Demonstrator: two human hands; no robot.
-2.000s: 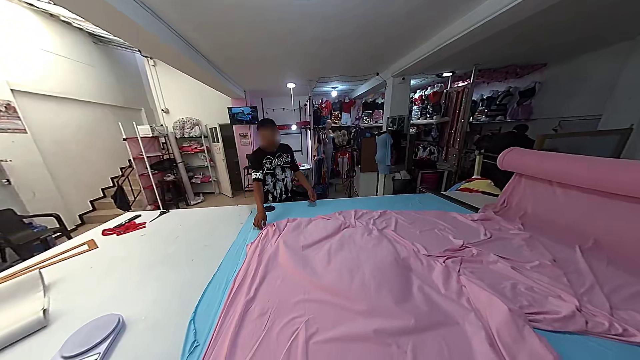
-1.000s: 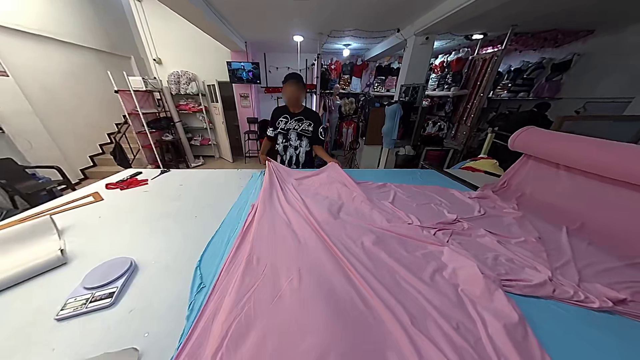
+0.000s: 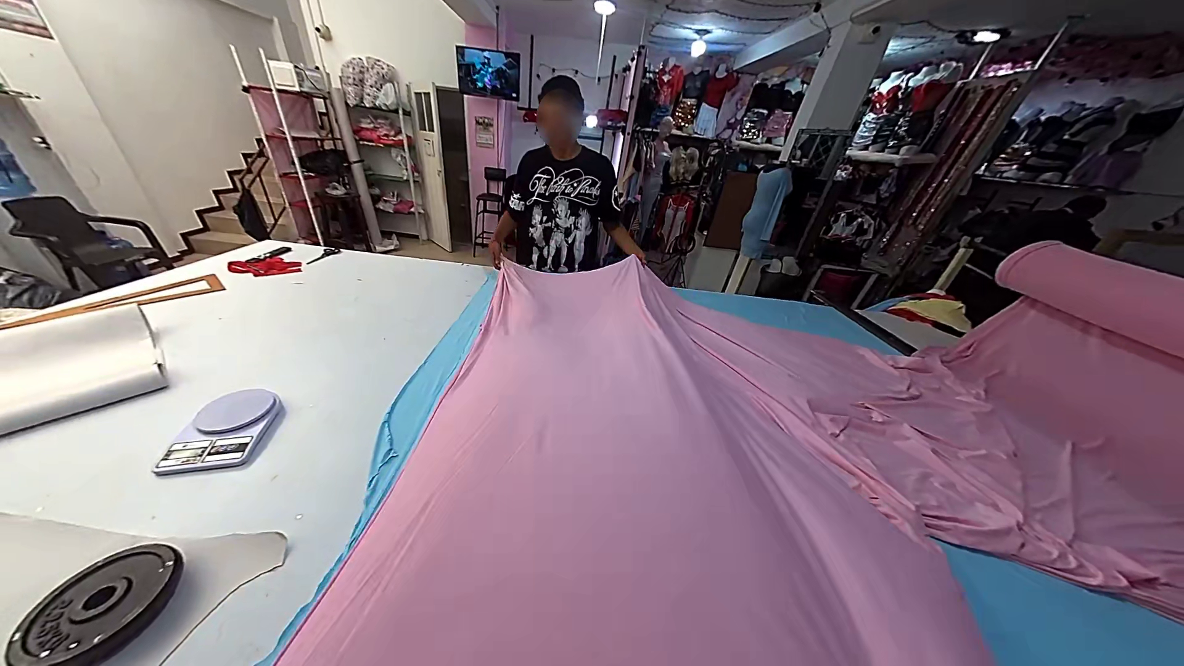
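Observation:
Neither of my hands shows in the head view. Pink knit fabric point(image 3: 629, 444) stretches from the bottom edge of the picture to the far side of the table, over light blue fabric point(image 3: 407, 416) that shows along its left side. Across the table stands a person point(image 3: 561, 194) in a black printed T-shirt, whose two hands hold the raised far edge of the pink cloth. To the right the cloth lies in loose folds and runs up to a thick pink fabric roll point(image 3: 1101, 287).
On the white table point(image 3: 324, 342) at left are a kitchen scale point(image 3: 222, 430), a black weight plate point(image 3: 97, 601), a white roll point(image 3: 74, 365), a wooden frame piece point(image 3: 139, 298), scissors point(image 3: 324, 253) and a red item point(image 3: 265, 266). A black chair point(image 3: 79, 236) stands beyond.
The person across the table was bent over it two seconds ago and now stands upright. The far edge of the pink fabric has risen and is drawn taut. The view has shifted, bringing in the weight plate.

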